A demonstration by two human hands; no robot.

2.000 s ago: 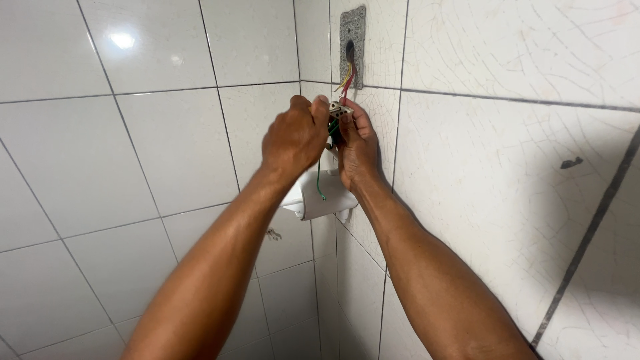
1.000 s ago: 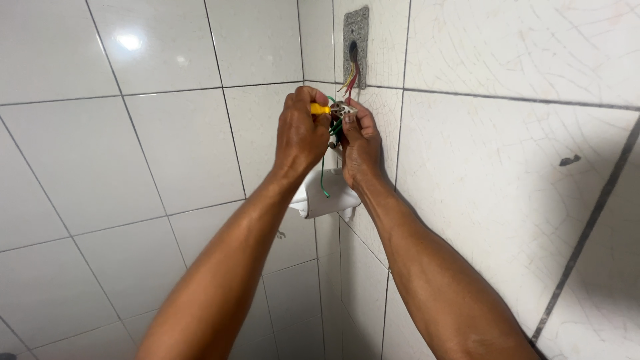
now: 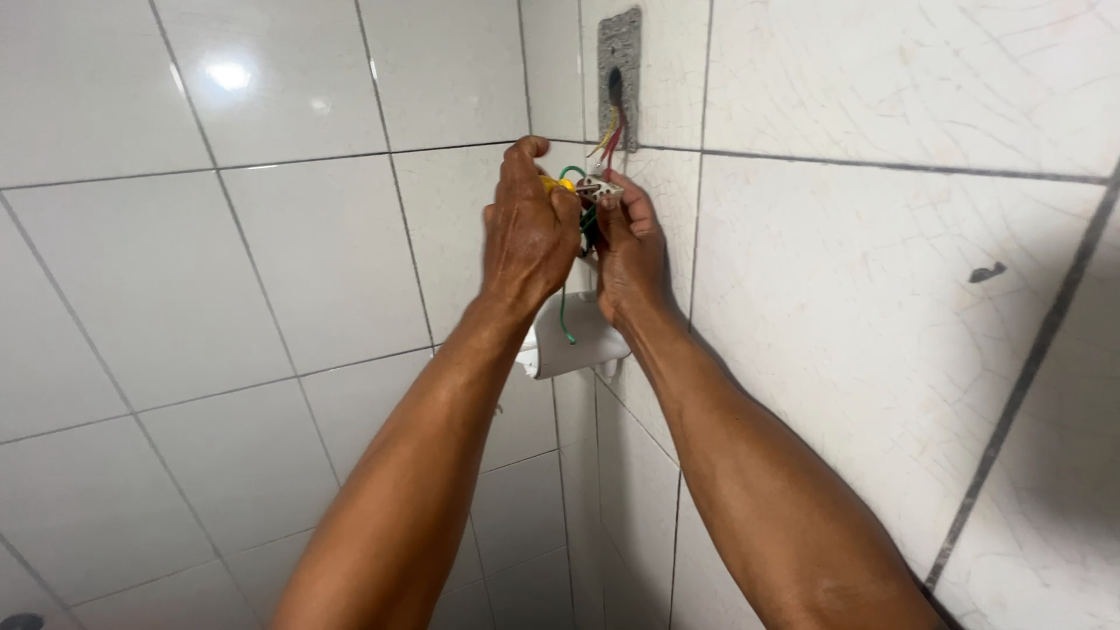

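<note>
My left hand (image 3: 532, 219) is closed around a screwdriver with a yellow handle (image 3: 560, 185), mostly hidden by the fingers. Its metal shaft meets the face of a small whitish terminal block (image 3: 602, 188). Thumb and fingers of my right hand (image 3: 632, 236) pinch this block from the right. Red and yellow wires (image 3: 612, 140) run down to it from a hole in a rough grey wall recess (image 3: 619, 52). Green wires loop beside the block, and one loose green wire (image 3: 564, 319) hangs below between my forearms. Where each wire enters the block cannot be made out.
Glossy white wall tiles (image 3: 306, 245) meet in a corner behind my hands. A white curved fixture (image 3: 577, 337) sits low in that corner, just beneath my hands. The right wall (image 3: 840, 306) is close to my right forearm and has a dark chip in it.
The yellow screwdriver handle, not visible two seconds ago, came into view in my left hand one second ago. My right hand has stayed on the block.
</note>
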